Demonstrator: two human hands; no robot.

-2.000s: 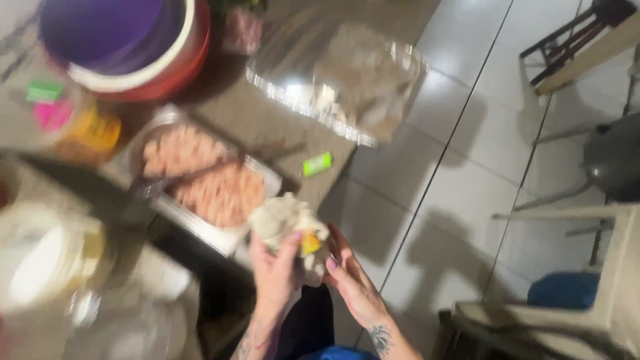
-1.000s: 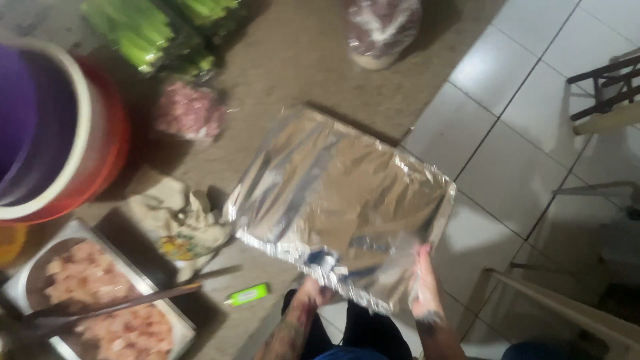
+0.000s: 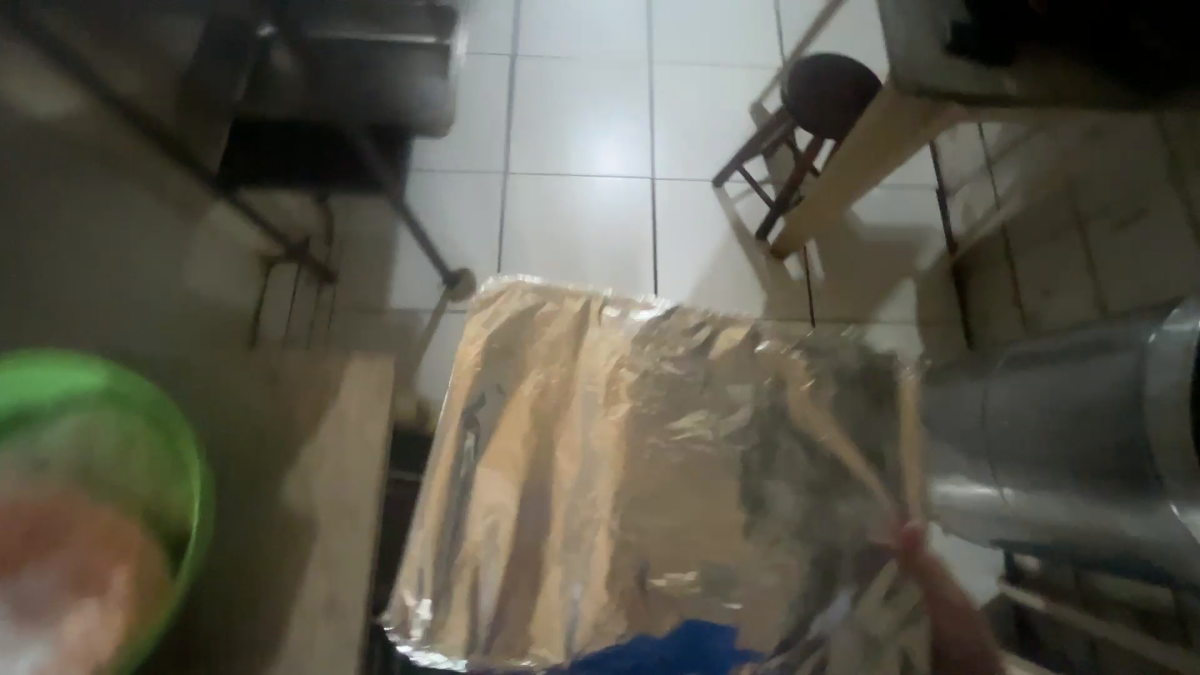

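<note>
A large rectangular tray covered in aluminum foil fills the lower middle of the head view, above the tiled floor. My right hand grips its right edge near the lower corner, the thumb showing on the foil. My left hand does not show in the frame. The foil is wrinkled and wraps over the rim; what lies under it is hidden. Blue and other reflections show on its surface.
At the lower left is a green plastic tub with blurred pinkish contents, beside a table edge. A dark round stool stands on the floor tiles. A large metal pot or cylinder is at the right.
The view has moved far from the counter with the meat tray and purple tub. The foil-covered tray, over the counter's edge one second ago, is now carried above the floor.
</note>
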